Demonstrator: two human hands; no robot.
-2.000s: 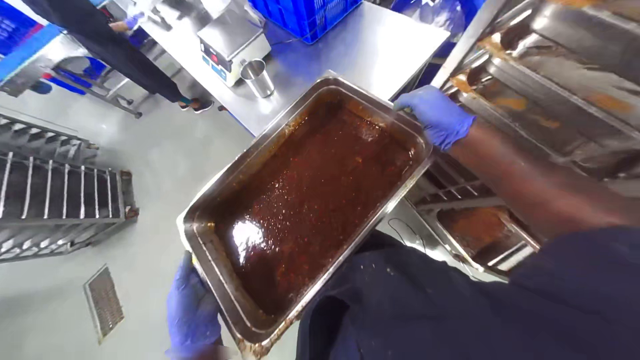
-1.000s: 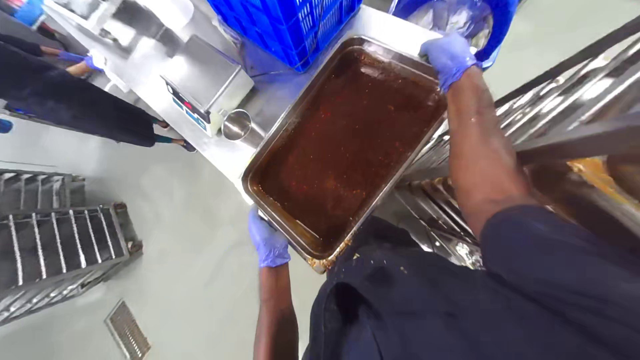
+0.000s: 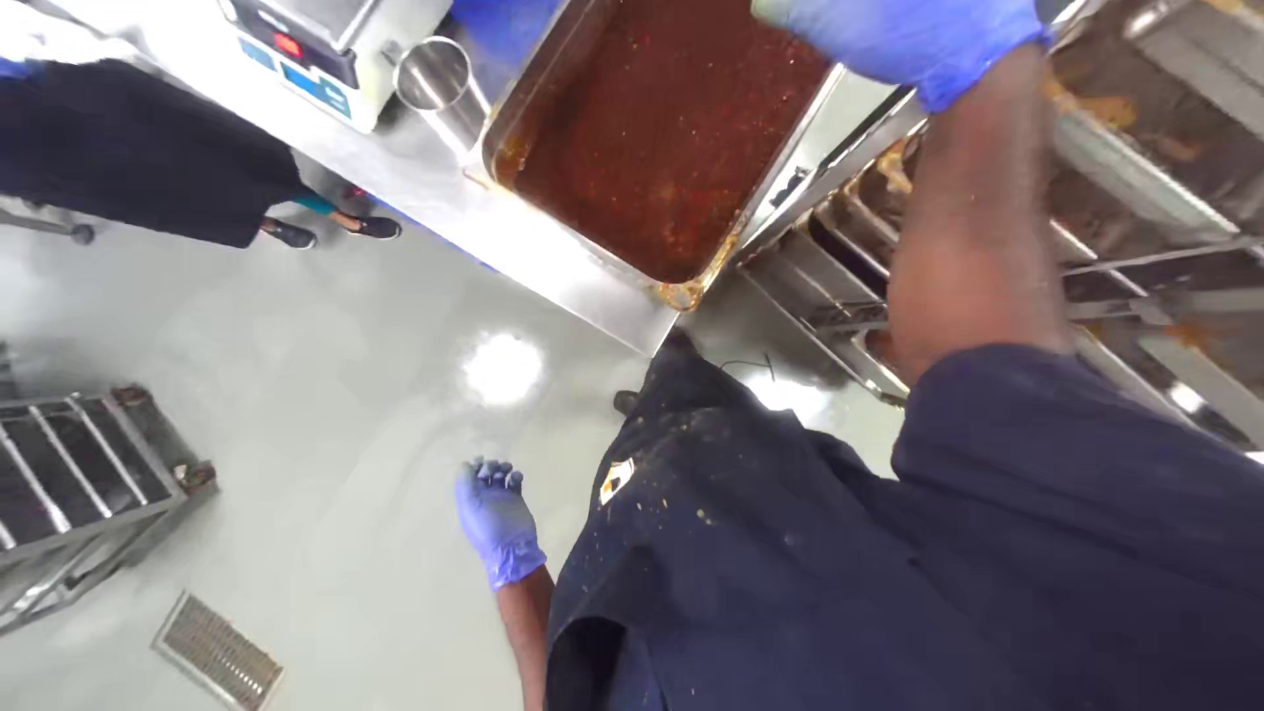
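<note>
A deep metal tray (image 3: 652, 138) of dark reddish-brown sauce rests at the end of the steel table (image 3: 563, 262), its near corner smeared with sauce. My right hand (image 3: 889, 39), in a blue glove, is over the tray's upper right side; whether its fingers grip the rim cannot be made out. My left hand (image 3: 499, 518), gloved as well, hangs free above the floor with its fingers loosely curled and nothing in it. Left of the tray, a steel cup (image 3: 433, 77) stands beside a digital weighing scale (image 3: 316, 49).
At right is a metal rack (image 3: 1136, 188) of soiled trays. Another metal rack (image 3: 89, 474) stands at the left, above a floor drain grate (image 3: 217, 652). Across the table is a person in a dark apron (image 3: 148, 148). Something blue (image 3: 504, 25) lies behind the cup.
The tray was held up in both hands and now rests on the table. My left hand has let go and moved down away from it. The view has shifted.
</note>
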